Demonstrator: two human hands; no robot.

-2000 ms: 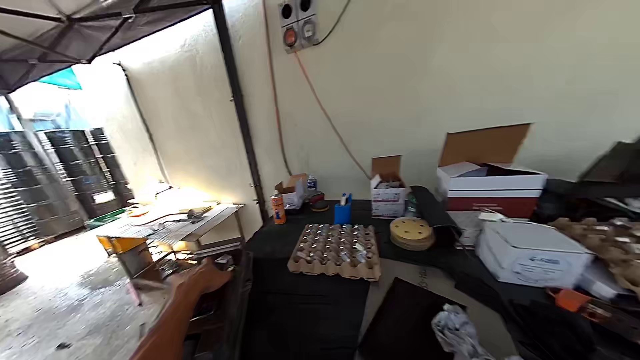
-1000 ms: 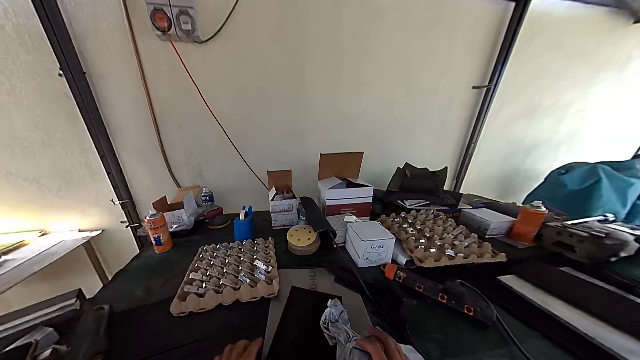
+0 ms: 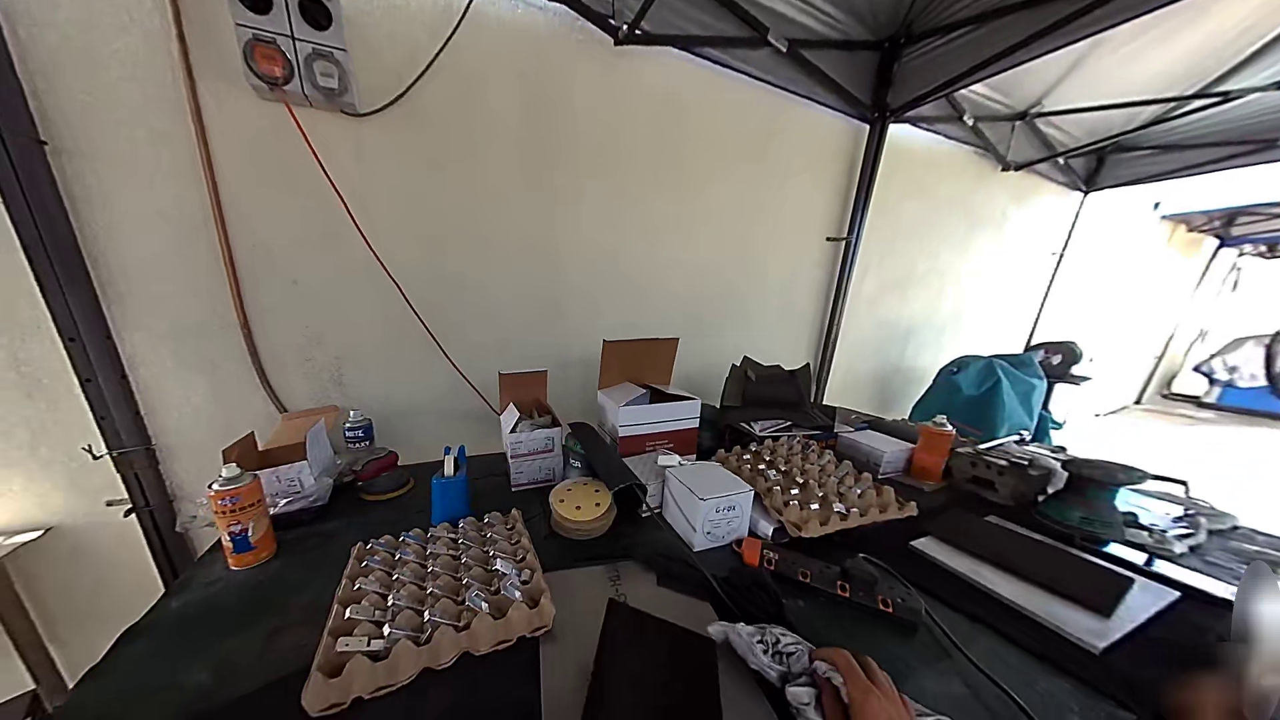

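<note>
My right hand (image 3: 862, 688) is at the bottom edge, its fingers closed on a crumpled white rag (image 3: 770, 648). My left hand is out of view. Left of the rag, a black sheet (image 3: 652, 665) lies on a grey panel (image 3: 570, 625). Further left, a cardboard egg tray (image 3: 490, 645) holds many small shiny metal pieces. Behind the panel sits a stack of yellow sanding discs (image 3: 581, 503), beside a white box (image 3: 708, 507). A second egg tray (image 3: 850, 510) with metal pieces stands behind a black power strip (image 3: 835, 588).
An orange spray can (image 3: 241, 520), a blue holder (image 3: 450, 495) and open cartons (image 3: 650, 420) stand along the back. At right are a flat dark board (image 3: 1035, 565), an orange can (image 3: 932, 452) and a green power sander (image 3: 1092, 500). A cable crosses the table.
The view has swung far right from the side table. My left hand, at the bottom edge one second ago, has left view. My right hand now shows more fully on the rag.
</note>
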